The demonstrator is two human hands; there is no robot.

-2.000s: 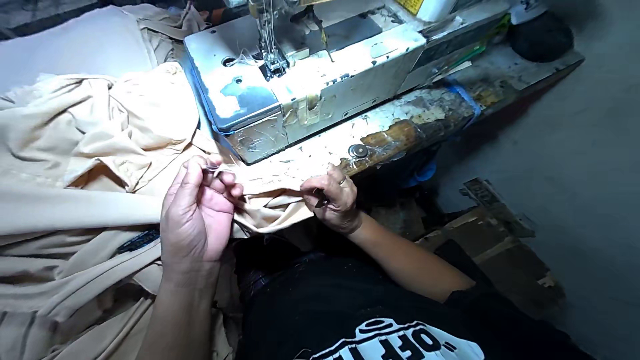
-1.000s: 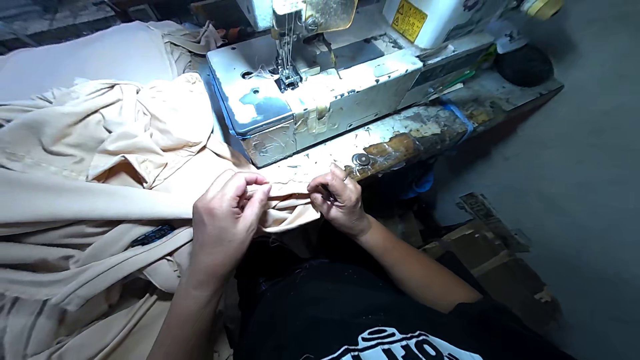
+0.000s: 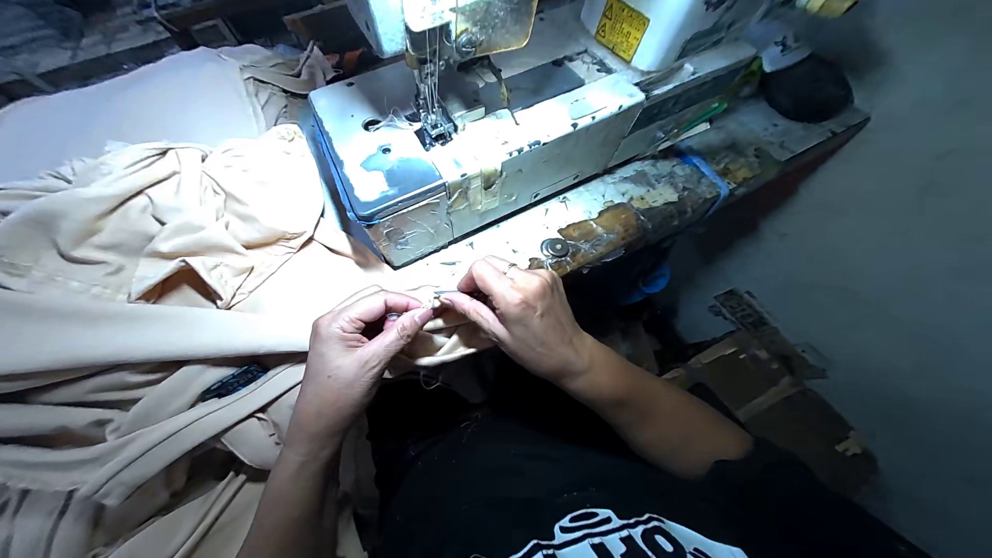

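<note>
My left hand (image 3: pixel 360 341) pinches a small pale piece, perhaps a bit of fabric, between thumb and index finger. Touching it from the right is my right hand (image 3: pixel 519 310), whose fingers are closed around a small dark, thin tool with a pointed tip; its kind cannot be told. Beige fabric (image 3: pixel 232 333) lies in folds to the left and runs beneath both hands. Behind them stands an industrial sewing machine (image 3: pixel 480 163), with threads at its needles and presser foot (image 3: pixel 435 128).
The worn table edge (image 3: pixel 604 232) carries a round metal piece (image 3: pixel 555 248) just right of my hands. A blue band (image 3: pixel 707 172) wraps the edge further right. A dark round object (image 3: pixel 806 87) sits at the back right, and cardboard (image 3: pixel 775 395) lies below the table.
My two hands, apart in the earlier frames, now meet at the fingertips. My right hand has moved left from the table edge to my left hand.
</note>
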